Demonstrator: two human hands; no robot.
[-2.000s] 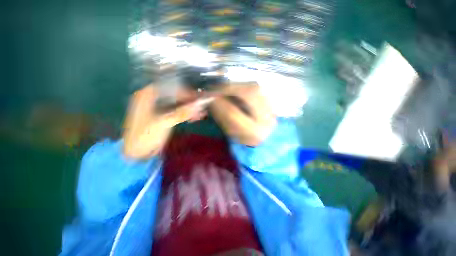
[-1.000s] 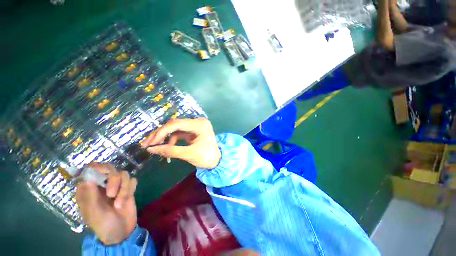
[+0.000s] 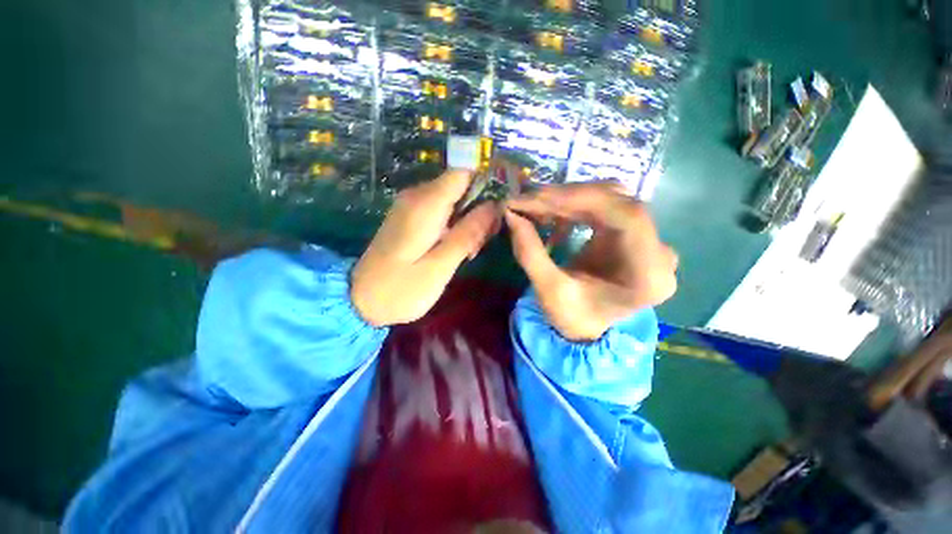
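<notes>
My left hand [image 3: 415, 250] holds a small unit body [image 3: 482, 196] at its fingertips, over the near edge of the clear blister tray [image 3: 378, 104]. A white-silver battery [image 3: 463, 152] with yellow tape [image 3: 485, 152] sticks up from the unit. My right hand [image 3: 597, 250] has thumb and forefinger pinched together at the unit's right side. Whether a small part is between them is too small to tell. The tray holds columns of small dark parts with yellow-orange middles [image 3: 436, 50].
Several loose silver units [image 3: 775, 136] lie right of the tray. One more unit [image 3: 820, 238] lies on the white sheet [image 3: 778, 273], beside a ridged clear-grey pile [image 3: 908, 256]. Another person's arm [image 3: 910, 370] is at the far right. The green bench surface surrounds the tray.
The view has swung, so the tray is now straight ahead and the loose units are at the right. My hands, apart a second ago, have come together at the unit.
</notes>
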